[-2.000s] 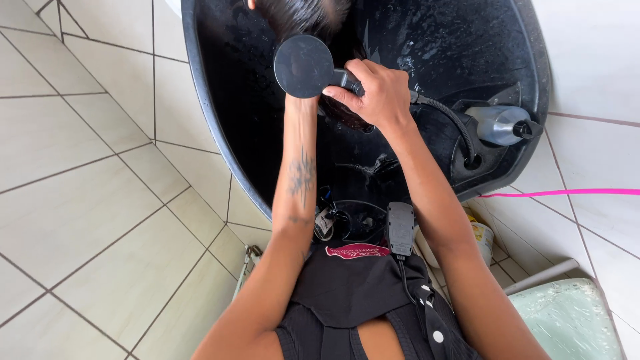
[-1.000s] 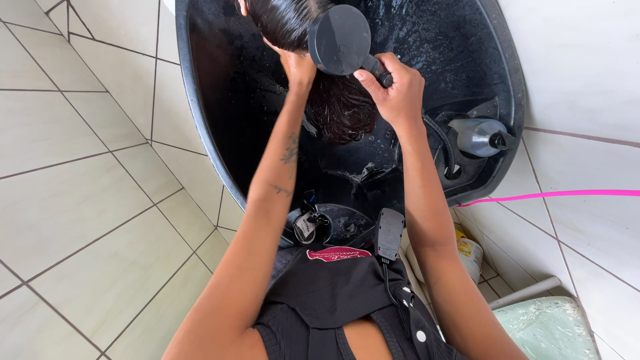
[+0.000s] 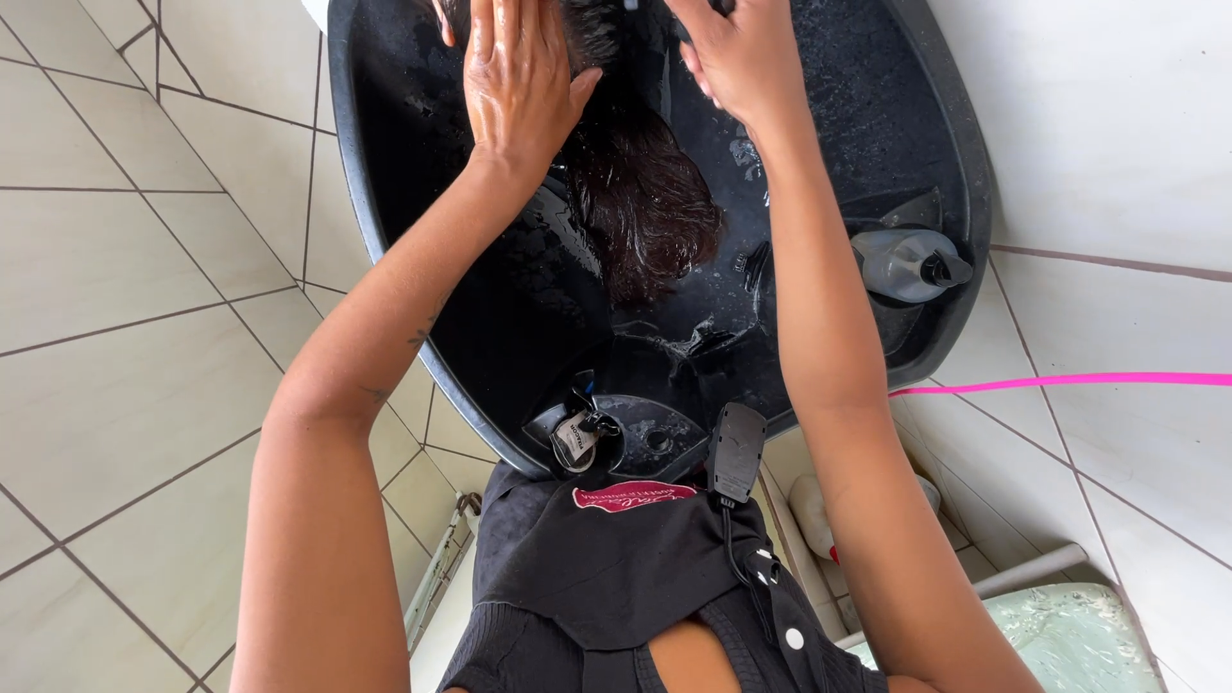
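Wet dark hair (image 3: 645, 202) of a person lies in a black wash basin (image 3: 539, 289), the head partly cut off at the top edge. My left hand (image 3: 520, 82) rests flat on the head, wet, with its thumb apart from the fingers. Right of the hair, at the top edge, my right hand (image 3: 746, 58) is curled around a black handle, probably that of the shower head seen earlier; the spray head itself is out of view. Water runs on the basin floor below the hair.
A clear bottle with a black cap (image 3: 910, 265) sits in the basin's right side. Near the front rim are a small labelled bottle (image 3: 576, 438) and a black device with a cord (image 3: 737, 452) against my apron (image 3: 616, 549). A pink cord (image 3: 1059, 381) runs right; tiled walls flank the basin.
My left hand now lies flat on top of the head, with its back showing. The right hand and the shower head have moved up towards the top edge, and the round spray head has left the view.
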